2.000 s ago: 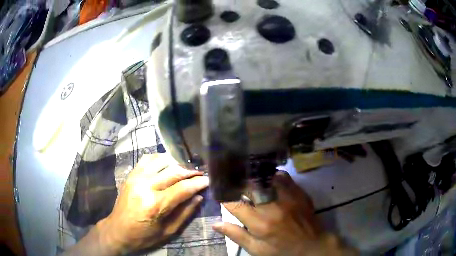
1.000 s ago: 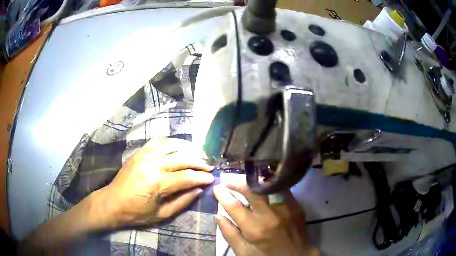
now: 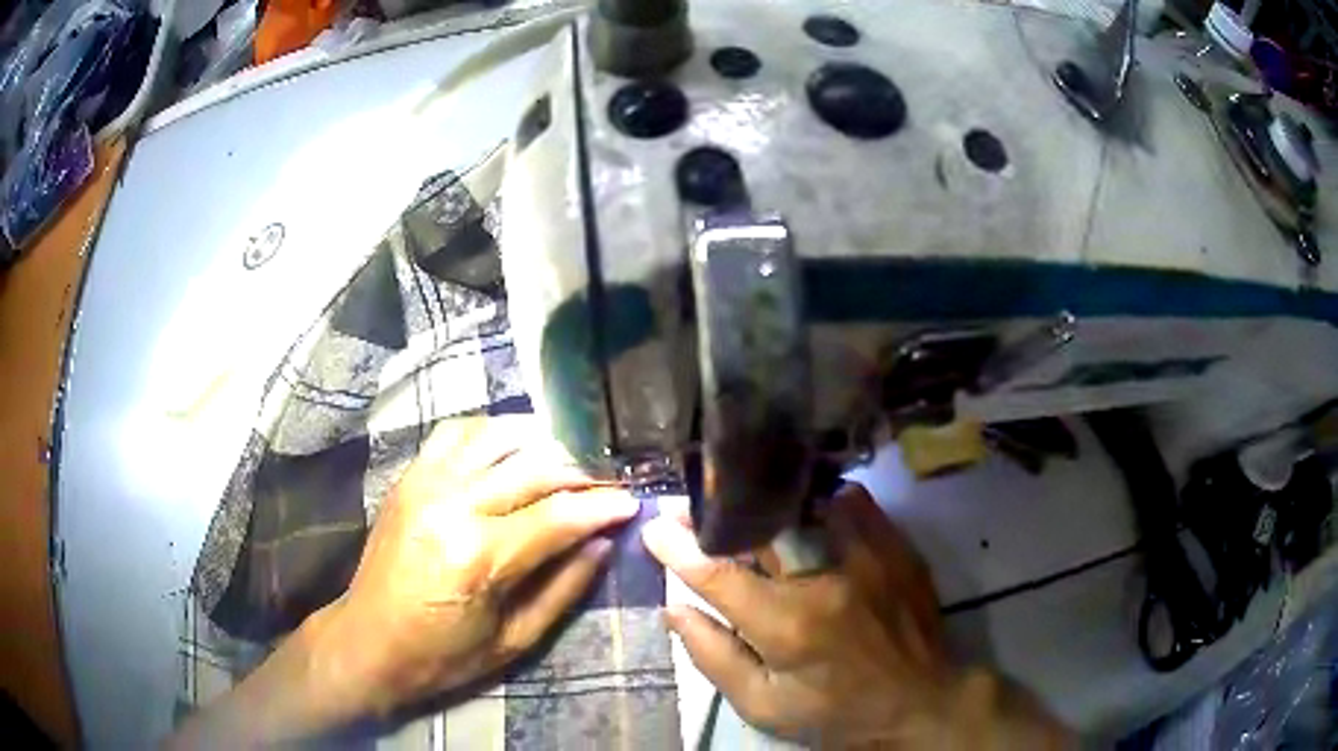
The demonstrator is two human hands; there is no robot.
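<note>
A plaid fabric piece (image 3: pixel 301 528) in black, grey and white lies on the sewing table, left of and below the machine head. My left hand (image 3: pixel 455 558) presses flat on it, fingertips near the lit needle area. My right hand (image 3: pixel 807 631) is right of it, index fingertip by the needle area at the fabric's edge, partly behind the shiny metal guard (image 3: pixel 748 382). A white strip shows along the fabric's right edge. The presser foot (image 3: pixel 646 473) is small and partly hidden. No label can be made out at the fingertips.
The white machine head (image 3: pixel 910 191) with a teal stripe spans the upper right. A yellowish block (image 3: pixel 941 446) sits under it. Black-handled shears (image 3: pixel 1159 587) and a black heap (image 3: pixel 1247 521) lie at right. An orange-brown surface (image 3: pixel 30 440) is at left, plastic bags at lower right.
The camera view has shifted between frames. Both hands stay close to the needle area. The far part of the fabric left of the head lies in different folds.
</note>
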